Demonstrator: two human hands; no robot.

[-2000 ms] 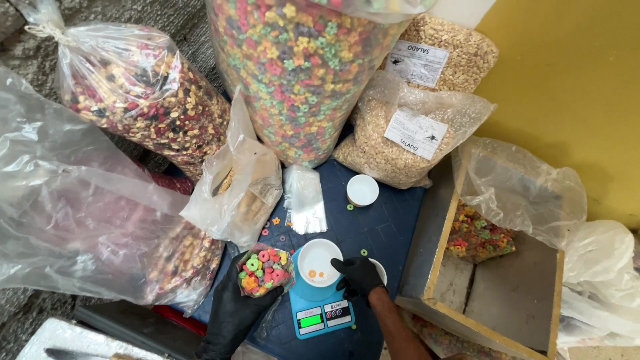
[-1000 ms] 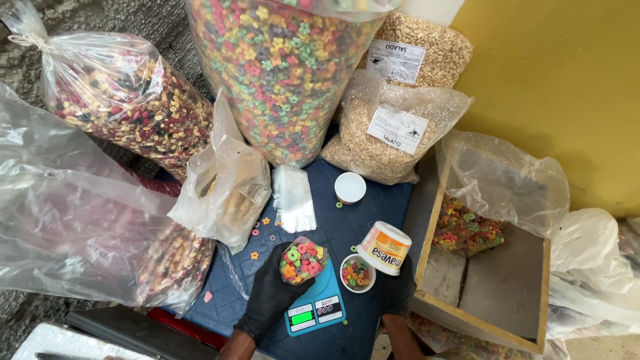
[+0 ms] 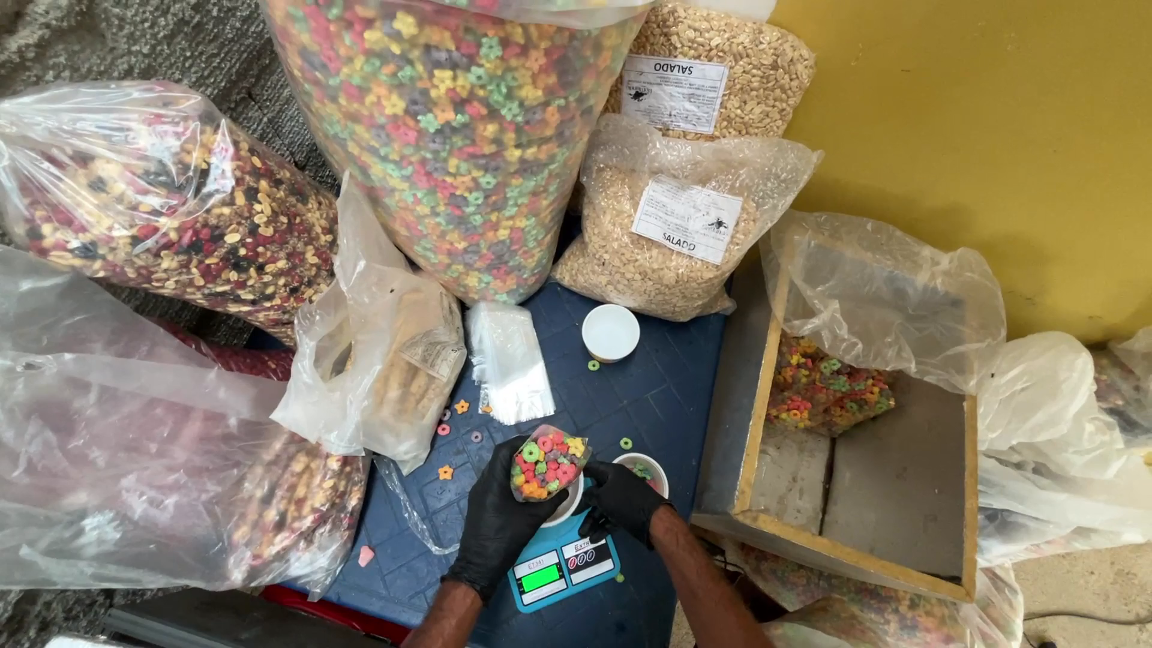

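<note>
Both hands wear black gloves. In my left hand (image 3: 500, 517) is a small clear bag of colourful cereal loops and stars (image 3: 547, 463), held above a blue digital kitchen scale (image 3: 565, 569) with a lit green display. A white bowl (image 3: 569, 507) on the scale is partly hidden beneath the bag. My right hand (image 3: 621, 500) is at the bag's right edge, by the bowl; its fingertips are partly hidden, so its hold is unclear. Just behind it stands a white cup with some cereal (image 3: 660, 472). Another white cup (image 3: 611, 333) and a stack of clear bags (image 3: 509, 362) lie farther back.
A big sack of cereal (image 3: 459, 144) and bags of peanuts (image 3: 652, 261) stand at the back of the blue table (image 3: 630, 405). On the left are bags of nut mix (image 3: 216, 225) and a white plastic bag (image 3: 387, 360). At right, an open box (image 3: 760, 423) holds bagged cereal (image 3: 823, 387).
The printed tub my right hand held a second ago is out of its upright pose, and that hand has moved left to the cereal bag. A white bowl now shows on the scale.
</note>
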